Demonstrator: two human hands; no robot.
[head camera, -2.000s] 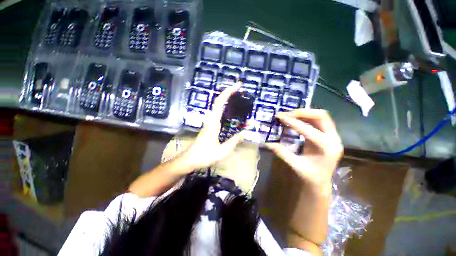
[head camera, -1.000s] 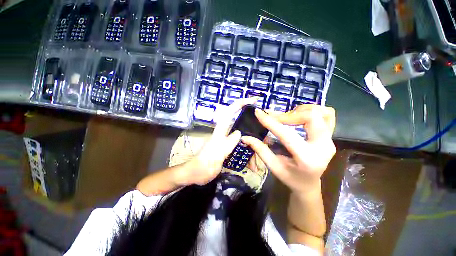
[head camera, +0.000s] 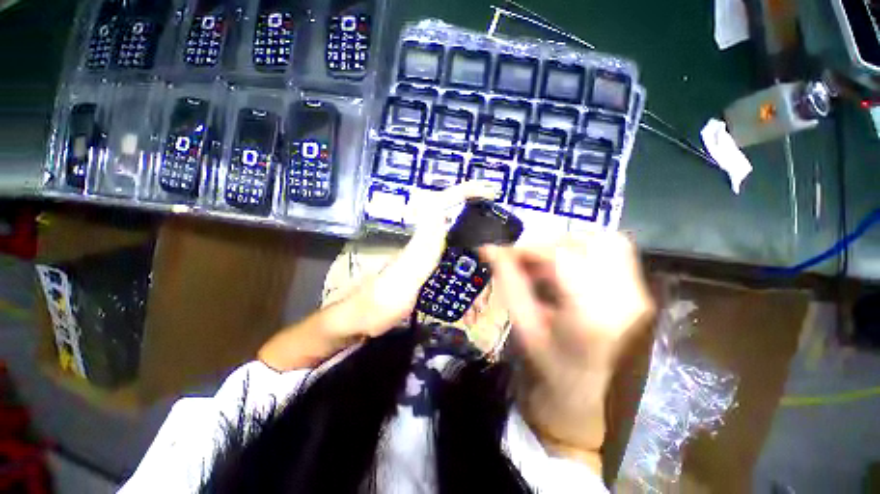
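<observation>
A black mobile phone (head camera: 465, 262) is in my left hand (head camera: 398, 282), keypad and dark screen facing up, tilted to the right at the bench's front edge. My right hand (head camera: 577, 314) is blurred, with its fingertips at the phone's right side near the lower end of the screen. Whether it holds anything cannot be told. The clear lens tray (head camera: 516, 127) lies just beyond my hands, with small dark-framed pieces in its pockets. The phone tray (head camera: 224, 214) lies to its left with several black phones in two rows.
A dispenser bottle (head camera: 772, 114), a white paper scrap (head camera: 726, 154) and a blue cable (head camera: 838, 249) are at the right. Thin rods lie behind and beside the lens tray. Below the bench are a left carton (head camera: 207, 309) and a right carton (head camera: 757, 333) with crumpled clear film (head camera: 683, 405).
Both hands have brought the phone from over the lens tray towards me. My right hand moved from the tray to the phone's screen, then down to its right side.
</observation>
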